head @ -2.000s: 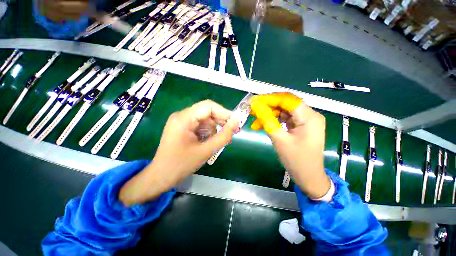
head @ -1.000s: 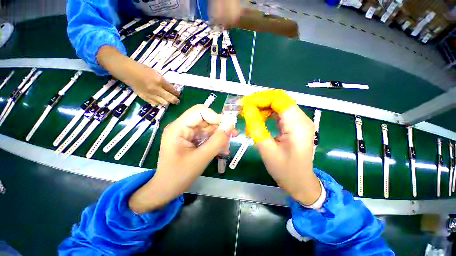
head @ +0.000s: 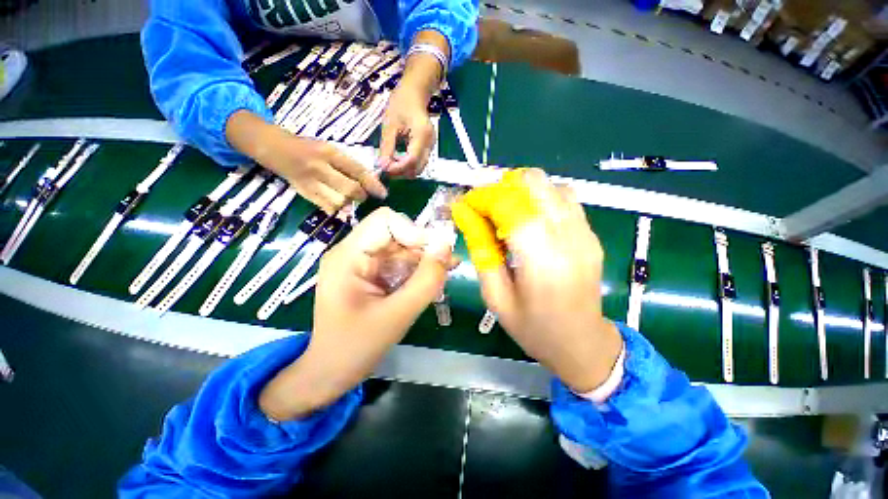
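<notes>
A pale-strapped smartwatch [head: 441, 310] is held up over the green belt, mostly hidden by my hands, its strap end showing below them. My left hand [head: 375, 287], bare, pinches it at the fingertips with something whitish. My right hand [head: 540, 263], with yellow finger covers, has its fingertips closed at the watch's upper end, where a clear, shiny piece [head: 440, 207] shows. I cannot tell whether that piece is film or a sleeve. Something clear also shows inside my curled left fingers.
Watches lie across the green belt [head: 574, 336] left and right, between pale rails [head: 467, 373]. A coworker's hands [head: 321, 171] reach over the far rail, beside a watch pile [head: 336, 83]. A single watch [head: 657, 164] lies on the far bench. A white scrap [head: 582, 450] is partly under my right sleeve.
The belt watches have shifted right. The coworker's arms have come into view, now both hands together at the far rail. My right fingers have moved slightly left and closed in towards my left hand.
</notes>
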